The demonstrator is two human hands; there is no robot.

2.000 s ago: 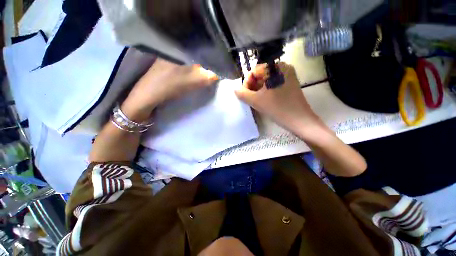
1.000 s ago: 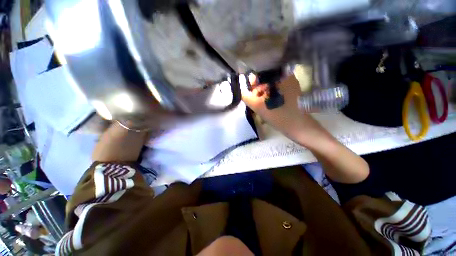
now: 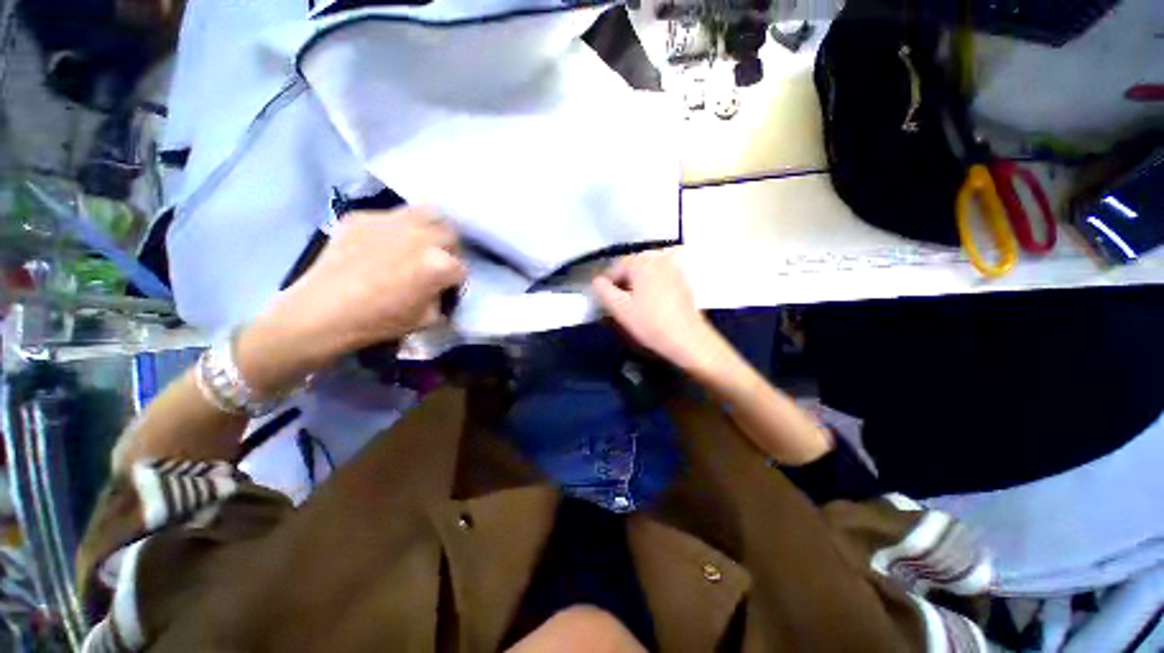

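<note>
A pale garment panel [image 3: 511,128] with dark edges lies on the white table in front of me, left of the needle area. My left hand [image 3: 396,274] is closed on the panel's near left part, where dark cloth shows beside the fingers. My right hand [image 3: 645,300] pinches the panel's near edge at the table's front edge. The presser foot [image 3: 744,58] shows at the top, apart from both hands. The cream needle plate cover [image 3: 760,134] is right of the panel.
A black pouch [image 3: 881,128] lies right of the machine bed. Scissors [image 3: 985,220] with yellow and red loops and a dark smartphone [image 3: 1123,217] lie to its right. More pale cloth [image 3: 1072,523] hangs at the lower right.
The machine head no longer covers the upper middle of the view. Both hands have moved from the needle area toward me, to the panel's near edge. The panel is spread differently, with more of it showing.
</note>
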